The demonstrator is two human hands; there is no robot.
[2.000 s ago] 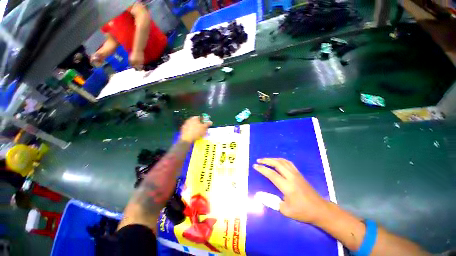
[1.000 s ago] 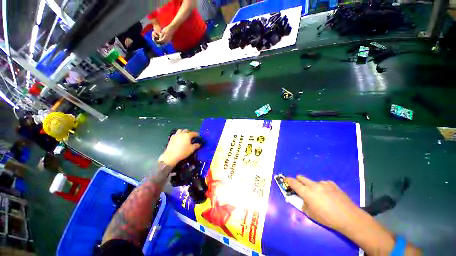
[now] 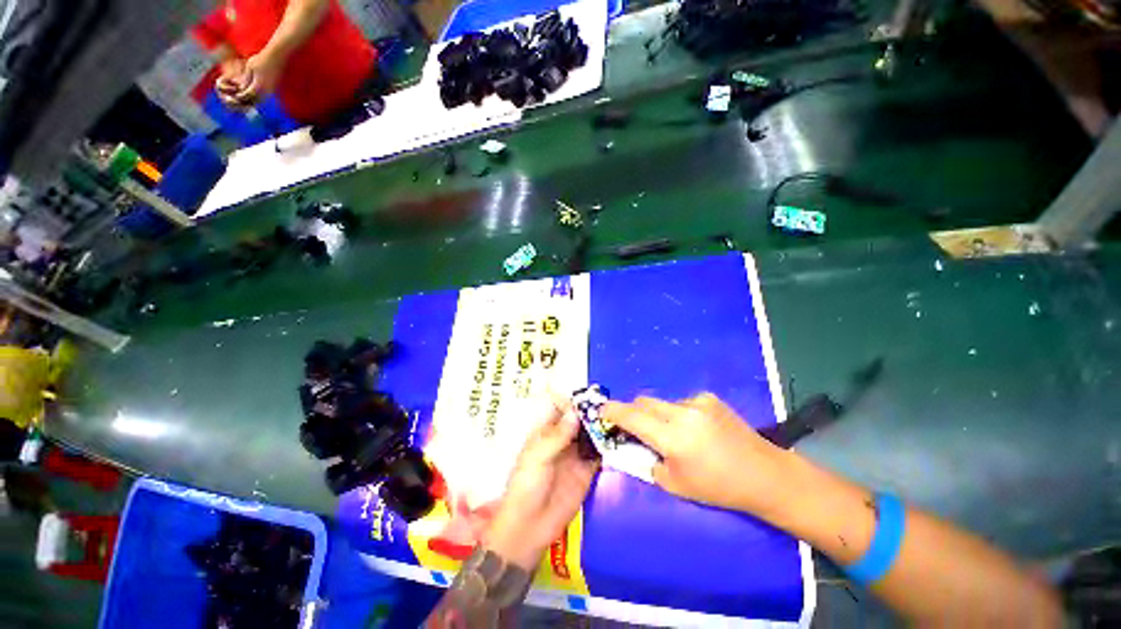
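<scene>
My right hand (image 3: 701,449) holds a small circuit board (image 3: 593,415) with pale and dark components between its fingertips, above the blue and yellow carton (image 3: 676,356). A white patch (image 3: 632,460) shows under the right fingers. My left hand (image 3: 538,482) is closed around a black housing (image 3: 588,445), mostly hidden by the fingers, just below the board. The hands meet near the carton's middle. Whether board and housing touch is hard to tell. Black housings (image 3: 357,424) lie heaped at the carton's left edge.
A blue bin (image 3: 322,553) with black parts stands lower left. Loose circuit boards (image 3: 799,220) lie on the green belt (image 3: 664,184) beyond the carton. A black cable (image 3: 811,418) lies right of it. Across the belt, a person in red (image 3: 307,62) stands by black parts (image 3: 514,62) on a white sheet.
My left hand has moved from the housing heap to the carton's middle, now with a black housing. My right hand still holds the board, now beside the left hand. The camera view has shifted.
</scene>
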